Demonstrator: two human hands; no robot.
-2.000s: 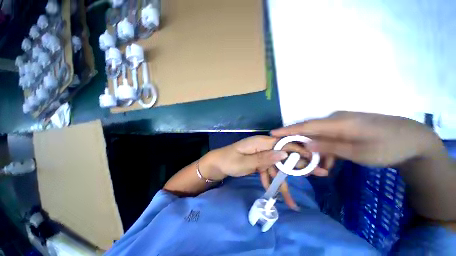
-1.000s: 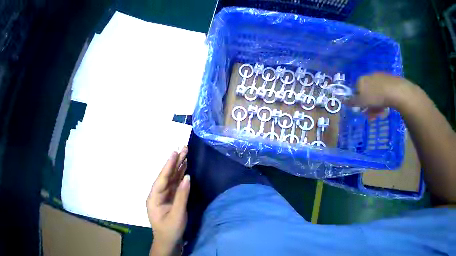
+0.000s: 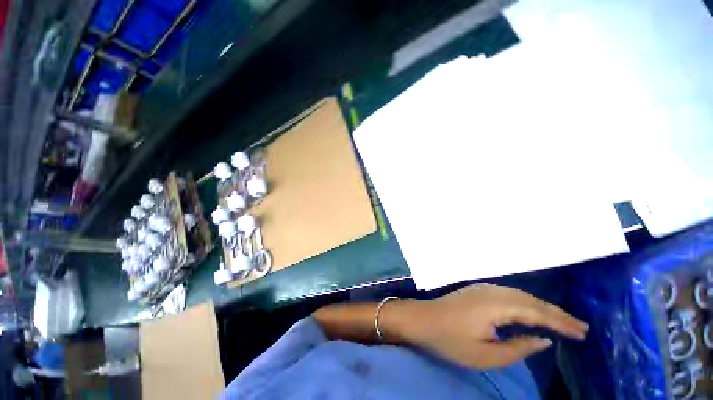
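Note:
My left hand [image 3: 489, 324], with a bracelet at the wrist, is held over my lap. Its fingers point right, with thumb and fingers apart, and it holds nothing that I can see. My right hand is out of the picture. Several white ring-and-arm assemblies [image 3: 246, 224] lie in rows on the left part of a brown cardboard sheet [image 3: 320, 183] on the green bench. More assemblies show at the right edge in the blue crate [image 3: 647, 285], where their rings [image 3: 682, 342] face up; the picture's edge cuts them off.
Stacked layers of assemblies [image 3: 148, 242] stand at the bench's left. White paper sheets [image 3: 500, 172] lie between the cardboard and the crate. Another cardboard sheet [image 3: 184, 355] is below the bench edge at left. Clear crinkled film [image 3: 621, 344] lines the crate.
The view has swung back from the crate to the bench. My right hand, seen over the crate a second ago holding an assembly, has left the picture. My left hand now reaches across my lap.

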